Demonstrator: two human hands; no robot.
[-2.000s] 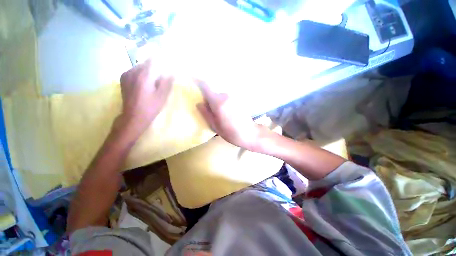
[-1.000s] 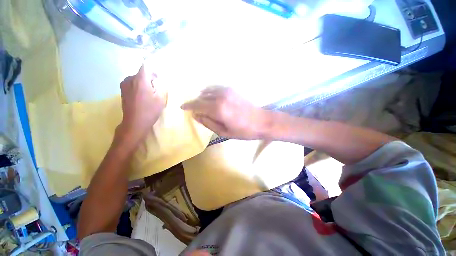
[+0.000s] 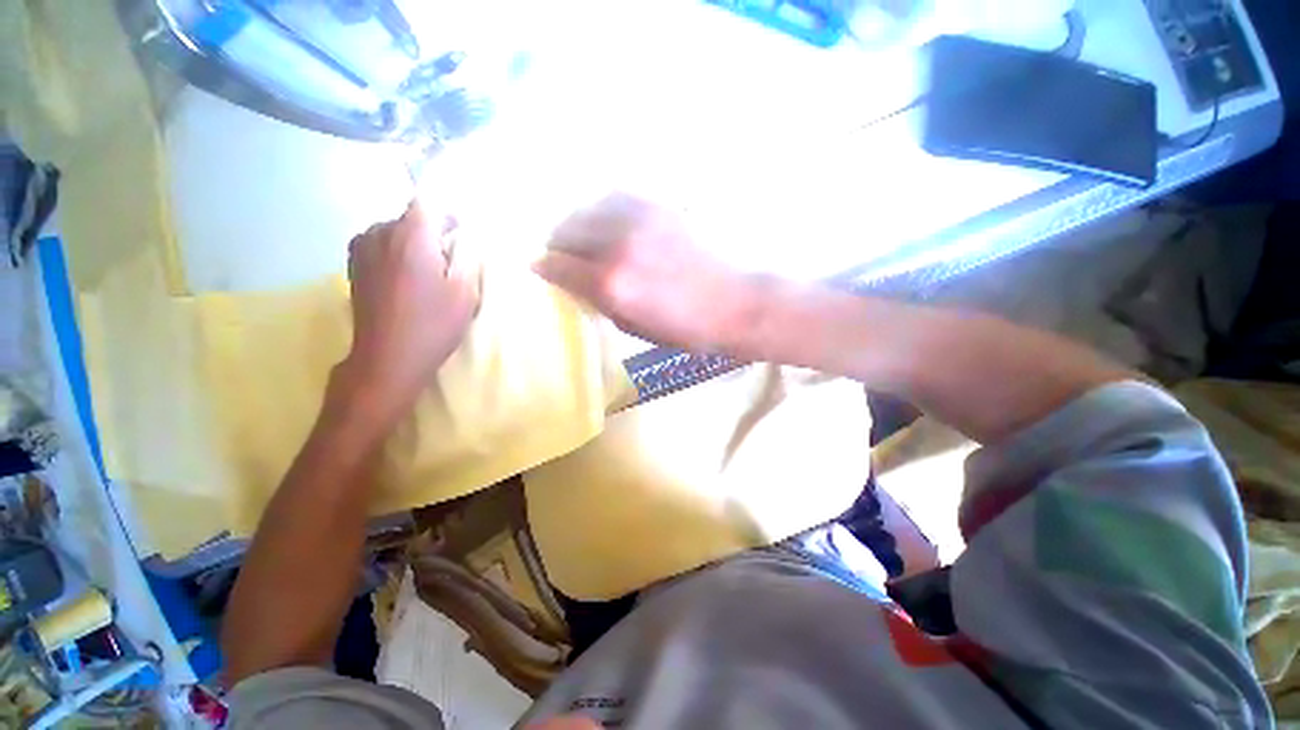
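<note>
A pale yellow fabric panel (image 3: 285,407) lies on the table's front and trails to the left. My left hand (image 3: 414,292) rests on it just below the presser foot and needle area (image 3: 435,103), fingers bent; glare hides what its fingertips touch. My right hand (image 3: 627,264) is to its right, its fingers pinching the panel's edge, which lifts slightly toward it. Strong glare washes out the cloth between my hands. A stacked yellow cut panel (image 3: 684,485) with a curved edge lies across my lap.
A smartphone (image 3: 1038,111) lies on the right of the table near the control box (image 3: 1212,50). A blue tool (image 3: 784,17) is at the top. A printed ruler (image 3: 998,235) runs along the front edge. Khaki cloth (image 3: 1269,456) is heaped at right.
My right hand moved from lying open on the cloth to a pinch, then slightly up. My left hand stayed near the needle. The ruler now shows more below my right wrist. The view shifted.
</note>
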